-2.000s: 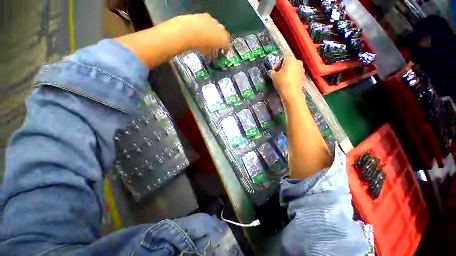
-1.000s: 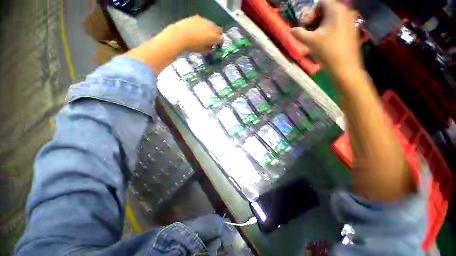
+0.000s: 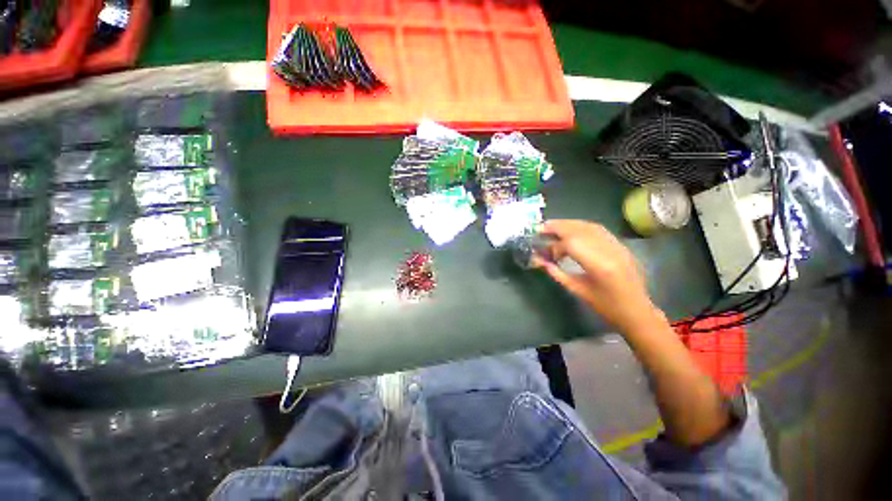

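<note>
My right hand [image 3: 599, 272] is over the bench mat, just below the right fanned stack of circuit boards [image 3: 509, 168]. Its thumb and fingers close around a small, blurred grey piece [image 3: 528, 250], which may be a board. A second fanned stack of boards [image 3: 427, 168] lies to the left, green ends inward. Silvery boards lie in front of both stacks. A loose pile of tiny red and black pieces [image 3: 416, 276] lies nearer me. My left hand is out of the picture; only a sleeve shows at the lower left edge.
A clear blister tray [image 3: 227, 245] with rows of boards is at left, beside a black phone [image 3: 306, 286] with white cable. A red compartment tray [image 3: 469, 68] holds dark parts at the back. At right are a round-grilled fan [image 3: 668, 147], yellow-green tin [image 3: 655, 209] and white box [image 3: 729, 235] with cables.
The view has swung from the blister tray to the bench. My left hand has left the picture. My right hand has moved from the red trays to the fanned boards.
</note>
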